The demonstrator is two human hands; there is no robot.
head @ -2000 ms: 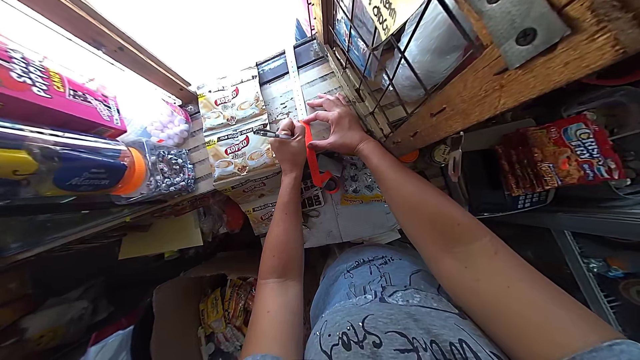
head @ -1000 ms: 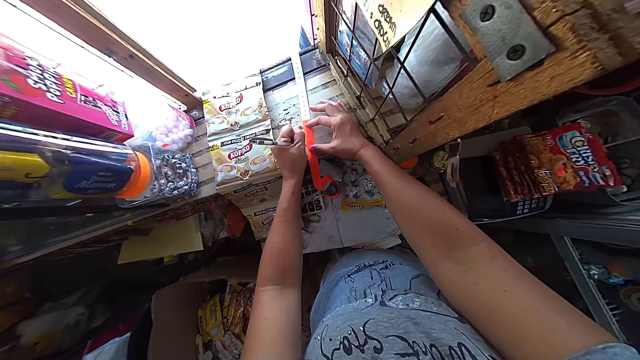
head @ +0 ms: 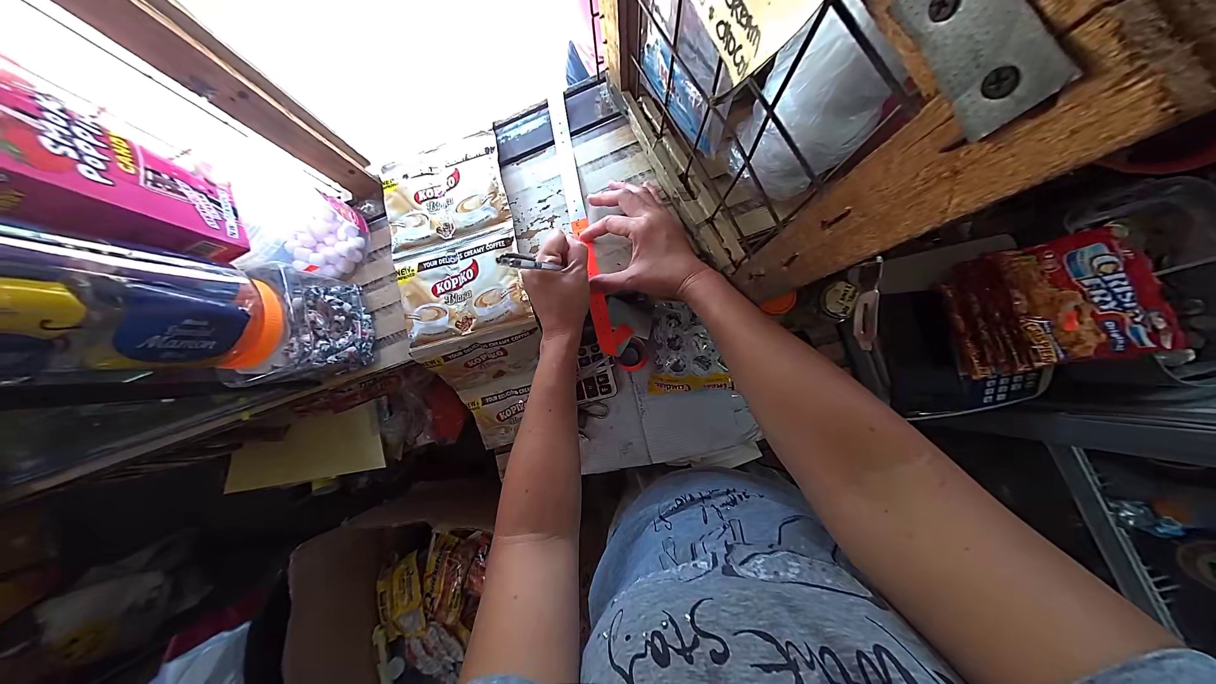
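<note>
My left hand point(head: 559, 285) is closed around a dark pen point(head: 528, 262), which points left over the Kopiko coffee sachets point(head: 454, 290). Close by on the right, my right hand point(head: 646, 242) has its fingers spread and curved, the fingertips at an orange plastic piece point(head: 601, 309). A long white strip point(head: 563, 157) runs from that piece toward the bright opening; whether it is a tape or a ruler I cannot tell. Under and beside my left wrist a calculator point(head: 597, 385) partly shows. Whether my right hand grips the orange piece is unclear.
Plastic jars point(head: 190, 318) and a pink candy box point(head: 114, 161) stand at the left. A wire grille point(head: 760, 114) in a wooden frame point(head: 950, 161) borders the right side. Red snack packs point(head: 1073, 304) lie at the far right. An open cardboard box point(head: 332, 598) holds sachets below.
</note>
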